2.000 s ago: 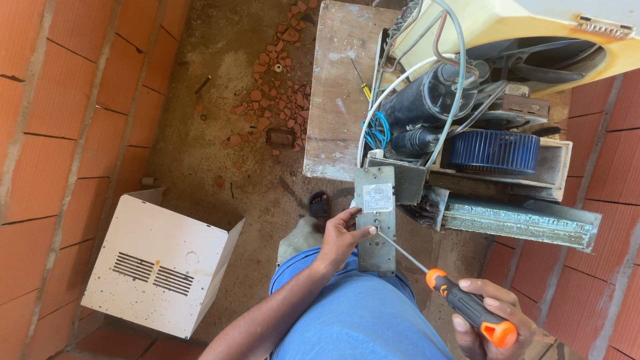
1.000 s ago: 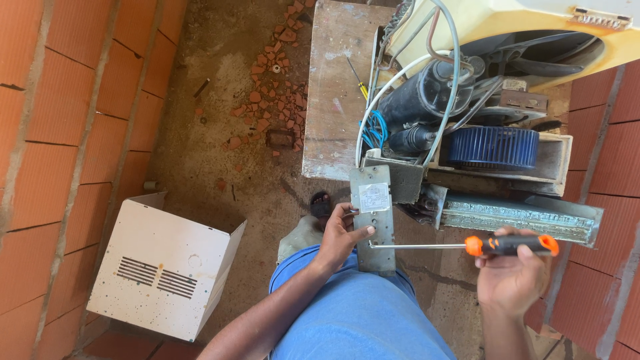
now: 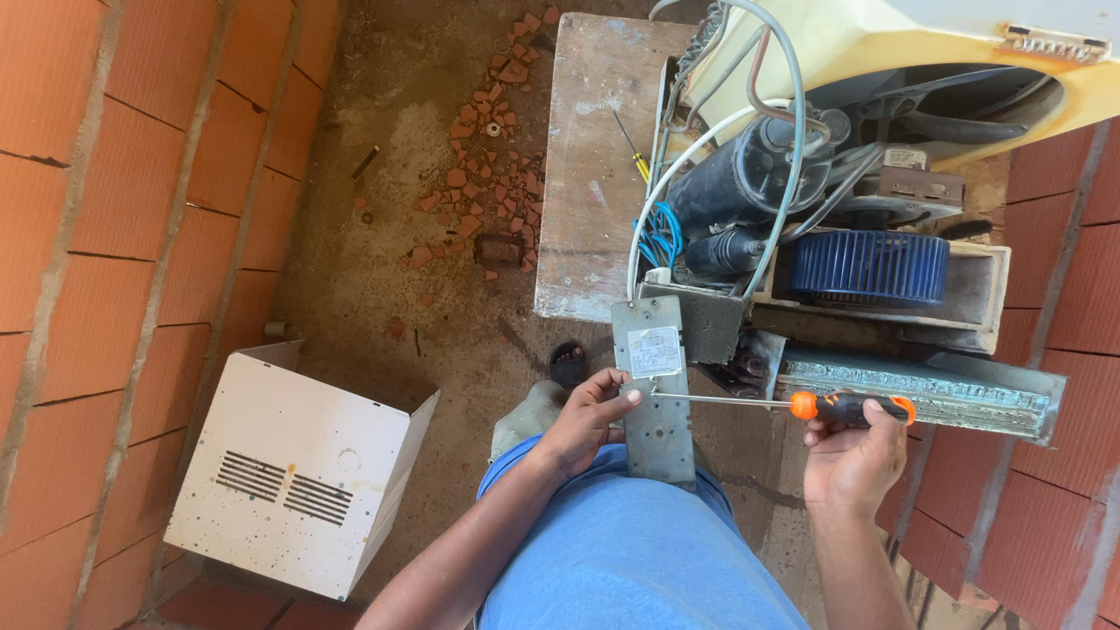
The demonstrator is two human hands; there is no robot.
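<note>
A grey metal plate (image 3: 662, 430) with a printed label stands against my shirt, its top end by the air conditioner's grey box (image 3: 710, 325). My left hand (image 3: 588, 418) grips the plate's left edge, thumb on its face. My right hand (image 3: 853, 455) holds a screwdriver (image 3: 844, 408) by its black and orange handle. The long shaft lies roughly level, its tip touching the plate or just over it, close to my left thumb. Beyond are a black compressor (image 3: 744, 175), a blue blower wheel (image 3: 869, 268) and a finned coil (image 3: 910, 390).
A wooden board (image 3: 586, 175) bears a thin yellow-handled screwdriver (image 3: 641, 166) and a coil of blue wire (image 3: 661, 234). A yellowed plastic housing (image 3: 884, 52) stands at the upper right. A white vented metal cover (image 3: 289, 464) and broken brick pieces (image 3: 472, 179) lie on the floor. Brick walls flank both sides.
The screwdriver has turned from a slant to nearly level, and my right hand has moved up from the lower position seen first. My left hand stays on the plate.
</note>
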